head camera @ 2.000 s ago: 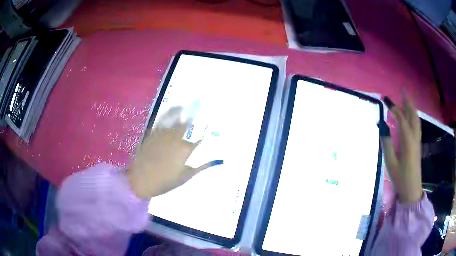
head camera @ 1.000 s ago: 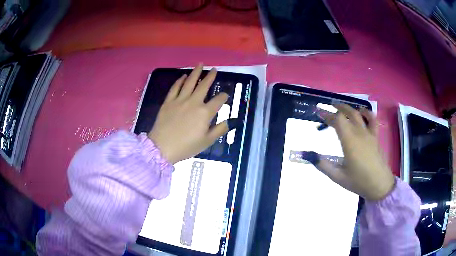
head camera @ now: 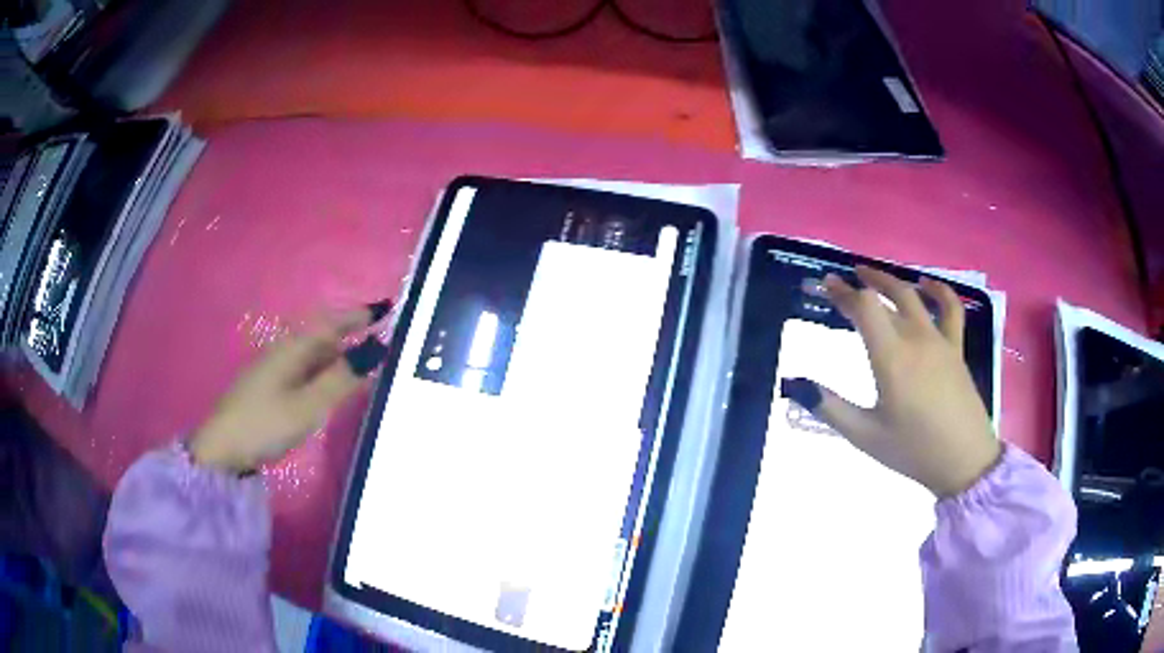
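Note:
Two large tablets lie side by side on white sheets. The left tablet (head camera: 574, 421) shows white panels with a black area at its upper left. The right tablet (head camera: 817, 536) shows a dark top band and a white page. My left hand (head camera: 287, 389), slightly blurred, is off the left tablet's screen, with black-capped thumb and fingertip by its left edge; it holds nothing. My right hand (head camera: 913, 383) is over the upper part of the right tablet, fingers curled and apart, black-capped thumb at the white page. Whether the fingertips touch the glass cannot be told.
A stack of dark tablets with white sheets (head camera: 96, 249) is at the left. A dark tablet (head camera: 830, 77) lies at the far side, and another (head camera: 1117, 434) at the right edge. Thin black cable loops (head camera: 549, 28) lie on the orange-red strip (head camera: 447, 77). The mat is pink-red (head camera: 294, 191).
My left hand has moved left off the left tablet. My right hand stays over the right tablet. Both screens, white two seconds ago, turned partly dark; the left one's layout has changed again since.

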